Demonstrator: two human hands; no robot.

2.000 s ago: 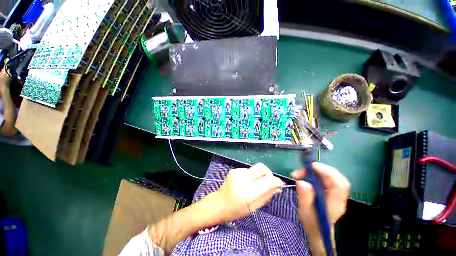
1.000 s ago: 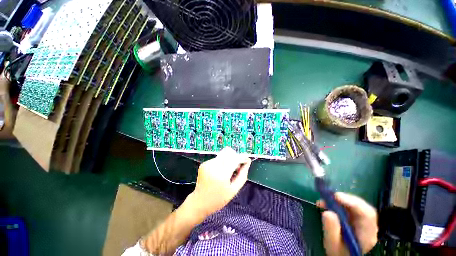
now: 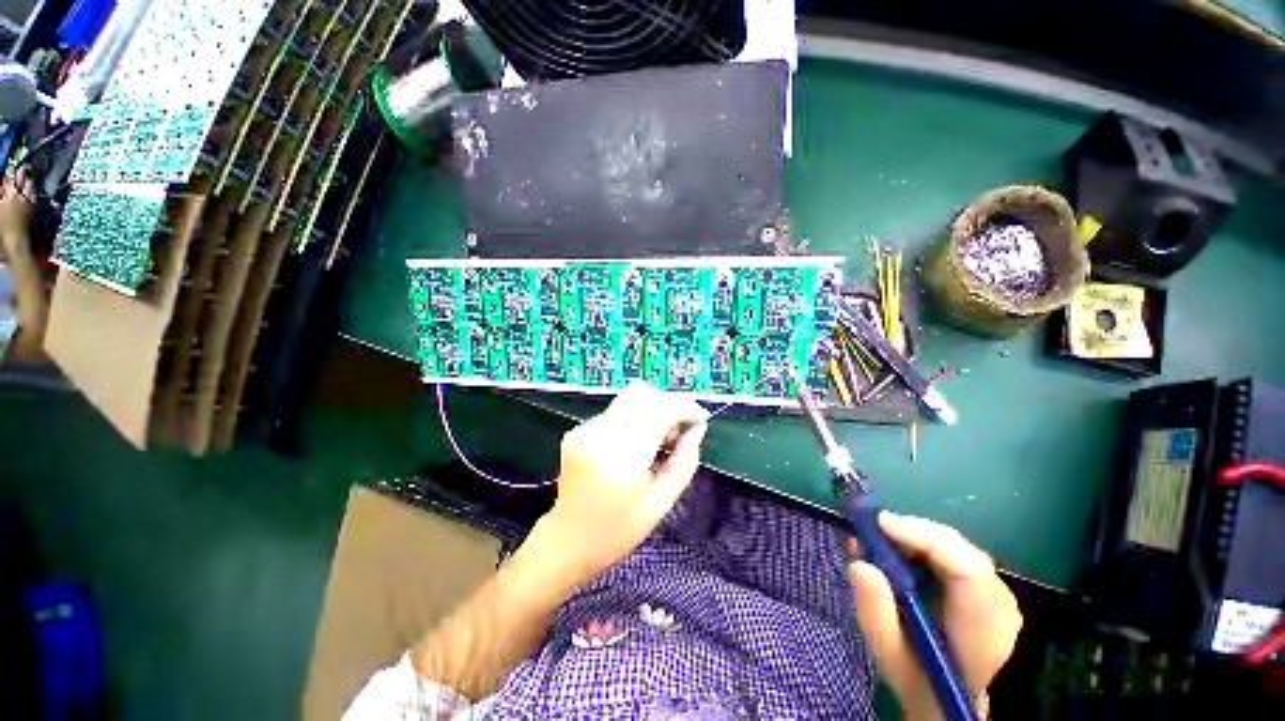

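The green PCB panel point(image 3: 606, 327) lies lengthwise on the bench, its back edge along the black plate. My left hand point(image 3: 620, 458) is at the panel's front edge with fingers closed on thin solder wire point(image 3: 472, 468); the wire loops out to the left below the panel. A short end points right from my fingertips. My right hand point(image 3: 937, 599) holds the dark blue soldering iron point(image 3: 902, 592) like a pen. Its metal shaft points up-left and its tip is at the panel's lower right end; contact is too small to tell.
A black plate point(image 3: 627, 162) and fan point(image 3: 606, 28) are behind. A tall board stack point(image 3: 212, 211) and solder spool point(image 3: 416, 92) stand left. Thin sticks point(image 3: 888, 303), a tip-cleaning pot point(image 3: 1003, 268), sponge point(image 3: 1106, 321), iron stand point(image 3: 1153, 190) and black box point(image 3: 1163, 486) are right. Another person's arm shows far left.
Over two seconds, my left hand has moved up from above my lap to the panel's front edge. The iron has swung right, then back left to the panel's right end. The view has also shifted.
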